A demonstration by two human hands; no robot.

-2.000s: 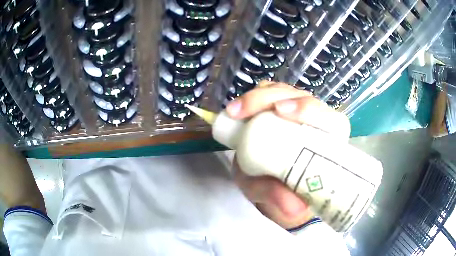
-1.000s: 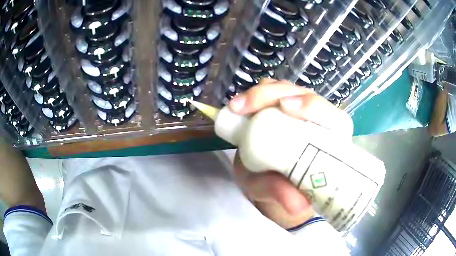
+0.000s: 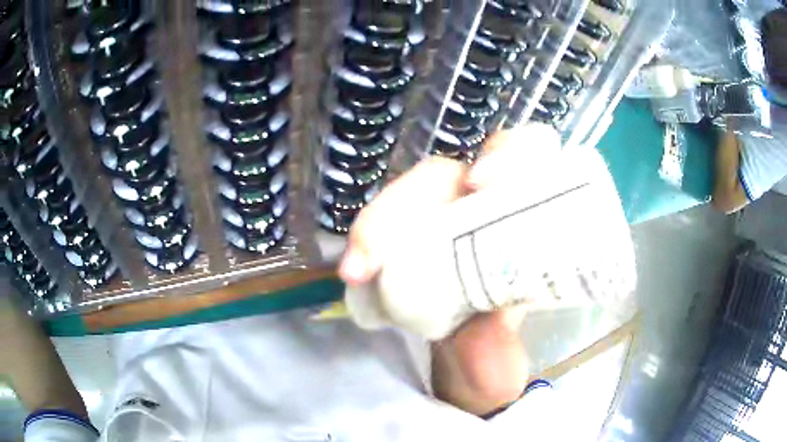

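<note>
My right hand is wrapped around a white squeeze bottle, with fingers over the top and the thumb side below. The bottle's thin pale-yellow nozzle points left, just below the near edge of the clear tray and off the parts. Glossy black parts stand in long columns in the tray. My left forearm shows at the left edge; my left hand is not in view. The right hand and bottle are slightly blurred and hide part of the tray's near right side.
A brown board shows along the tray's near side on the green bench. Plastic-wrapped items lie at the right bench end. Another person's arm is at the far right. A dark wire-like rack stands at lower right.
The nozzle has moved from over a black part to below the tray's edge, and the bottle has turned in my right hand. The view has shifted right, bringing another person's arm in.
</note>
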